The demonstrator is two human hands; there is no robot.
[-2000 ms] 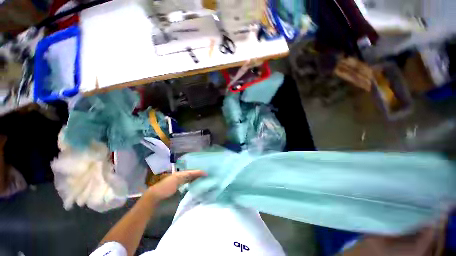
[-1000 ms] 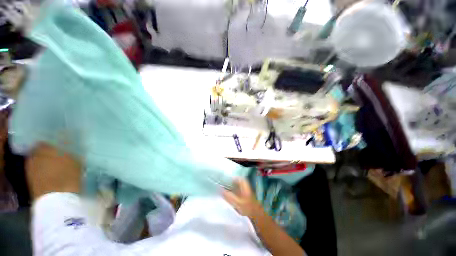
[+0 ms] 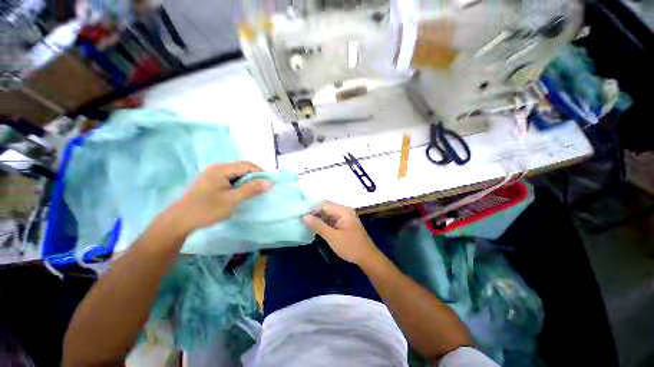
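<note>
A thin mint-green garment piece (image 3: 154, 161) lies spread over the left of the white table and hangs over the blue tray. My left hand (image 3: 215, 193) holds it from above near the table's front edge, thumb and fingers on the cloth. My right hand (image 3: 340, 229) pinches its right end between thumb and finger. The cloth end is just left of and in front of the sewing machine (image 3: 373, 79), not under the presser foot (image 3: 304, 135). Dark thread snips (image 3: 360, 172) lie on the table right of the cloth.
Black scissors (image 3: 448, 145) and a tan strip (image 3: 404, 156) lie by the machine base. The blue tray (image 3: 59, 222) is at the left, a red tray (image 3: 480, 209) under the table's right edge. Green bundles (image 3: 208, 304) hang below. The table's front edge (image 3: 430, 192) runs before me.
The garment piece, raised and blurred before, now lies on the table at the left. Both hands have come together on its right end, and the view is closer to the machine.
</note>
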